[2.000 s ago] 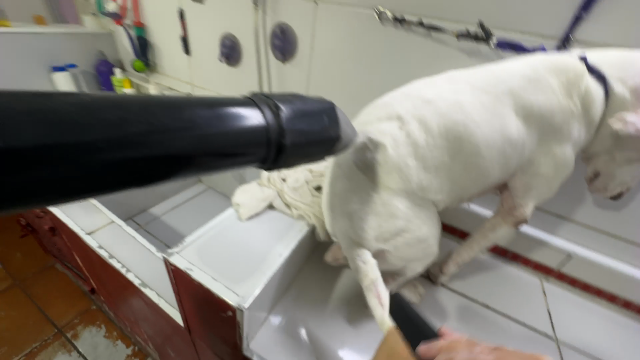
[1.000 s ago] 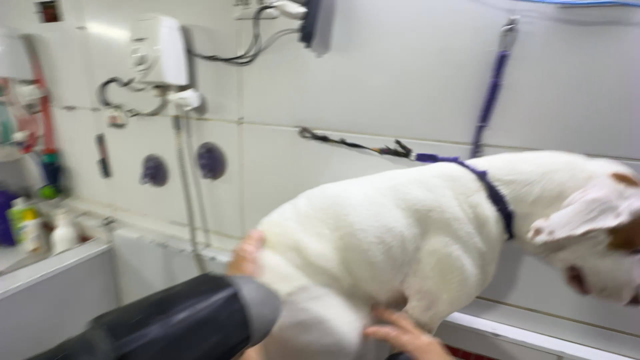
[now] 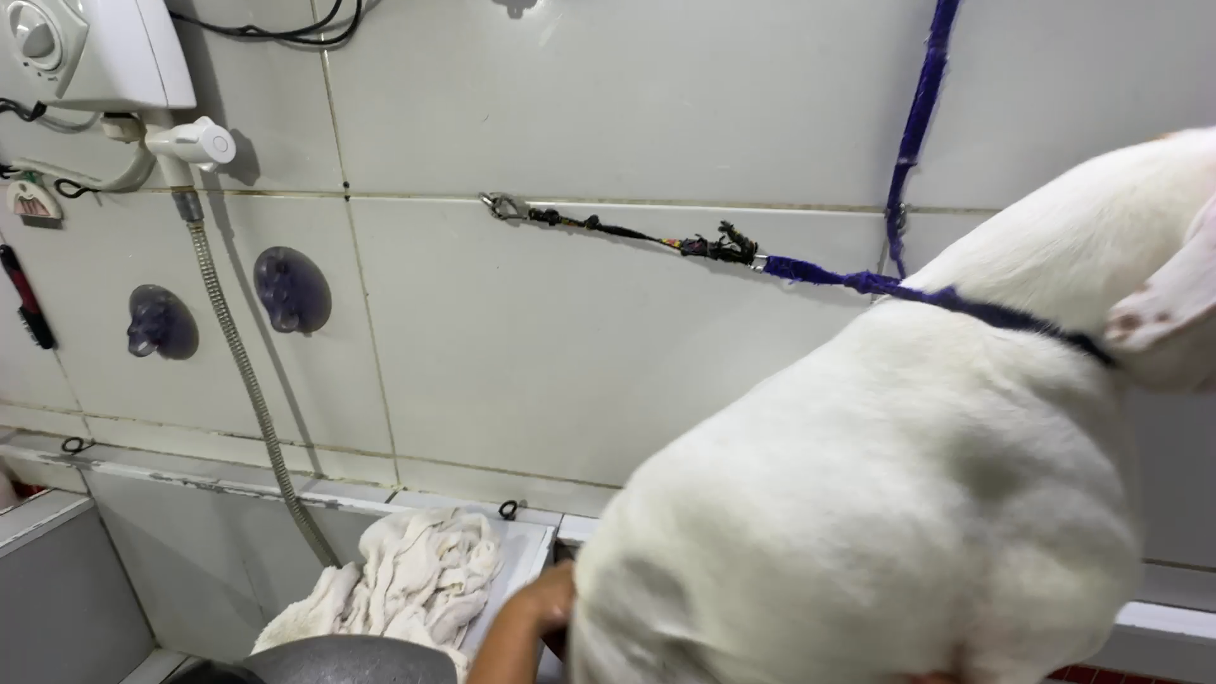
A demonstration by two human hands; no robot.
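A white dog [image 3: 836,494] stands side-on at the right, its head partly cut off by the frame. A dark purple collar [image 3: 1007,318] circles its neck and is clipped to a short dark tether [image 3: 646,235] fixed to the wall. My left hand [image 3: 554,603] reaches behind the dog's rump; its fingers are hidden. At the bottom edge, under the belly, shows a sliver of skin, apparently my right hand [image 3: 933,678], too little to read. The rounded grey-black end of a dryer nozzle [image 3: 351,660] juts in at the bottom, left of my left arm; what holds it is out of view.
A crumpled whitish towel [image 3: 427,570] lies on the tiled ledge [image 3: 527,546] left of the dog. A metal shower hose [image 3: 242,351] hangs from a white water heater [image 3: 123,57]. Two purple suction hooks [image 3: 293,290] and a purple strap [image 3: 921,104] are on the tiled wall.
The view has swung up and moved closer to the dog. The dark tool by a hand two seconds ago is not in view now. The hand that lay on the dog's side a second ago is mostly out of view.
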